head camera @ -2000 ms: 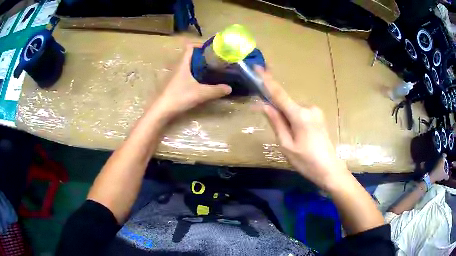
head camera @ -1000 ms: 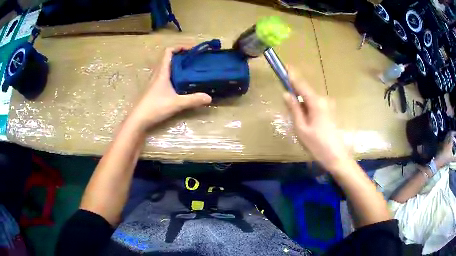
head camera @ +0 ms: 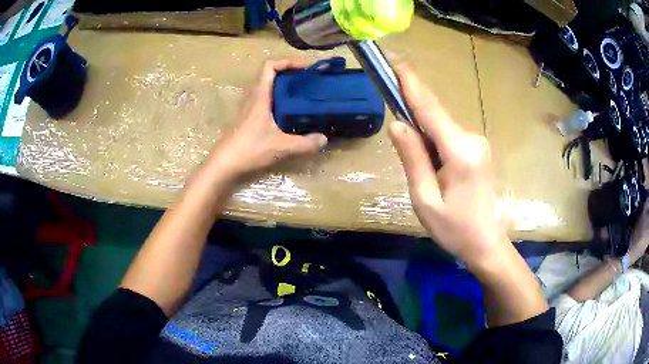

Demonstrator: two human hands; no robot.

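A dark blue speaker body [head camera: 329, 104] lies on its side on the film-covered bench. A thin blue strap loop [head camera: 327, 65] sticks up at its far edge. My left hand [head camera: 260, 138] holds the body from its left end, thumb along the near side. My right hand [head camera: 445, 167] is closed on the mallet's grip, which it mostly hides. The mallet [head camera: 377, 69] has a shiny metal shaft and a yellow-green face, and its head is raised above the far side of the body, apart from it. The head's other end looks dark.
A blue speaker [head camera: 55, 77] stands upright at far left. Cardboard trays [head camera: 160, 20] line the far edge. At right are massed black speaker units [head camera: 610, 51], a translucent bottle [head camera: 577, 122] and dark curved pieces [head camera: 586, 152]. A person's arm [head camera: 594, 277] shows at lower right.
Since one second ago the mallet head has risen from beside the body's right end to above its far side. The body and both hands appear farther right in the picture.
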